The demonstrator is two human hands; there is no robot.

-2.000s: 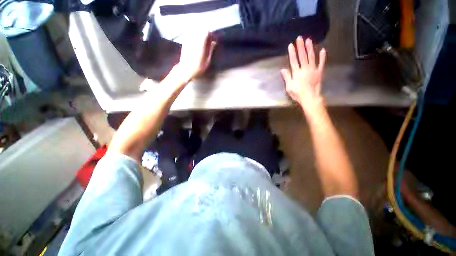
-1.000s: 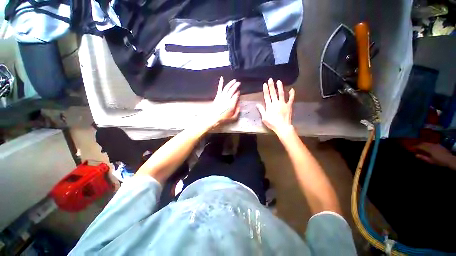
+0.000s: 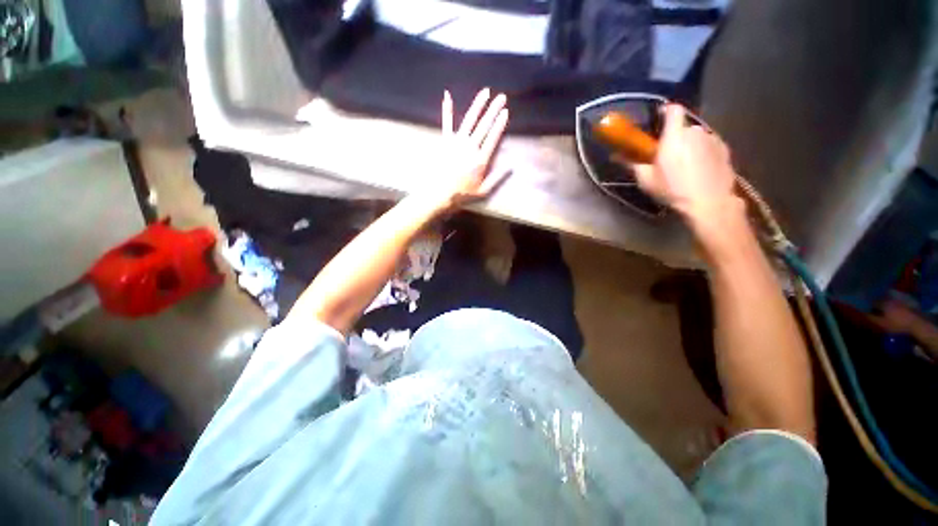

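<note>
A dark garment [image 3: 442, 77] with white and pale grey panels lies on the ironing table [image 3: 555, 175] and is cut off by the top edge. My left hand [image 3: 468, 149] is spread with its fingers apart at the garment's dark lower border and holds nothing. My right hand [image 3: 694, 164] is closed around the orange handle of the steam iron [image 3: 617, 175]. The iron's pointed plate, with a pale rim, is at the garment's lower right edge. Whether it touches the cloth I cannot tell.
Blue and tan hoses [image 3: 823, 339] run from the iron down the right side. A red plastic container [image 3: 154, 269] stands on the floor at left, with heaped cloths [image 3: 113, 421] below it. White scraps lie under the table. A person's hand [image 3: 905, 316] shows at the right edge.
My right hand has left the table and gripped the iron, which has moved left to the garment's corner. My left hand stays flat near the border. The view has shifted.
</note>
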